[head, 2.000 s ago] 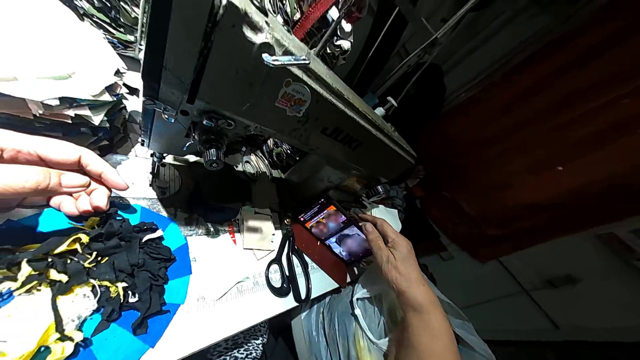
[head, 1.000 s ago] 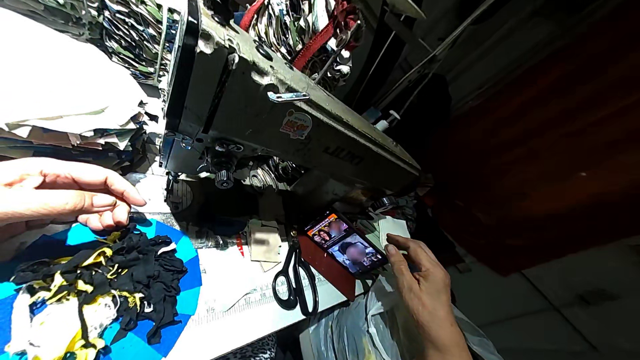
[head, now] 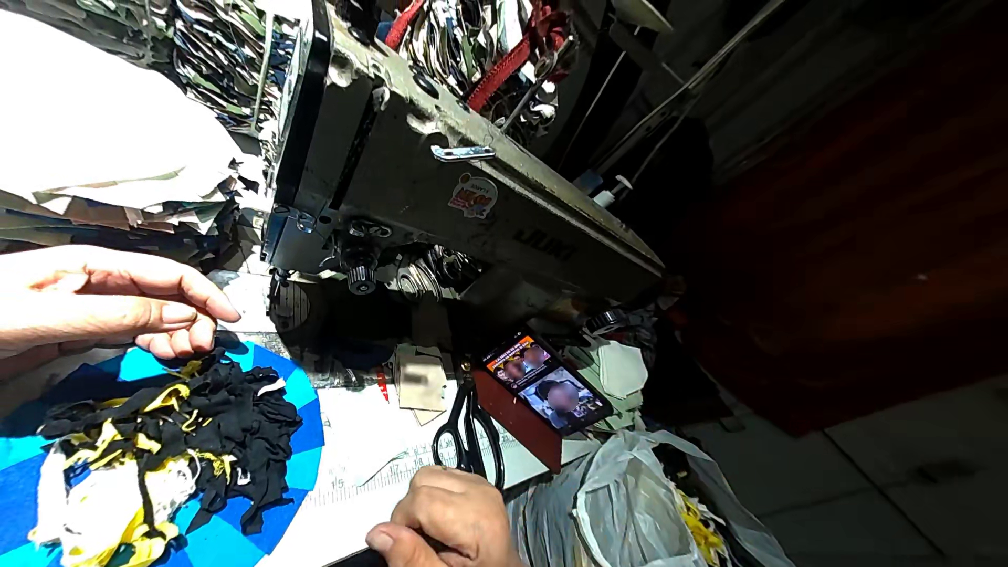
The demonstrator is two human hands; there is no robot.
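Note:
My left hand (head: 118,303) hovers over the upper edge of a round blue patchwork cloth (head: 303,417), fingers curled and thumb near the fingertips; whether something thin is between them I cannot tell. Black, yellow and white fabric scraps (head: 244,425) lie heaped on the cloth. At the table's front edge my right hand (head: 453,520) is curled, its palm side hidden, just below black-handled scissors (head: 470,441). A lit smartphone (head: 551,386) rests tilted on a dark red box (head: 516,417), right of the scissors.
A Juki sewing machine (head: 465,189) spans the middle, its presser foot (head: 278,287) beyond my left hand. Fabric stacks (head: 102,213) rise at the left. Paper pieces (head: 421,378) and a printed ruler scale (head: 378,480) are on the table. A plastic bag (head: 622,504) of scraps hangs at the front right.
My right hand has moved from beside the smartphone, left and down to the table's front edge, and its fingers have curled. My left hand stays above the cloth.

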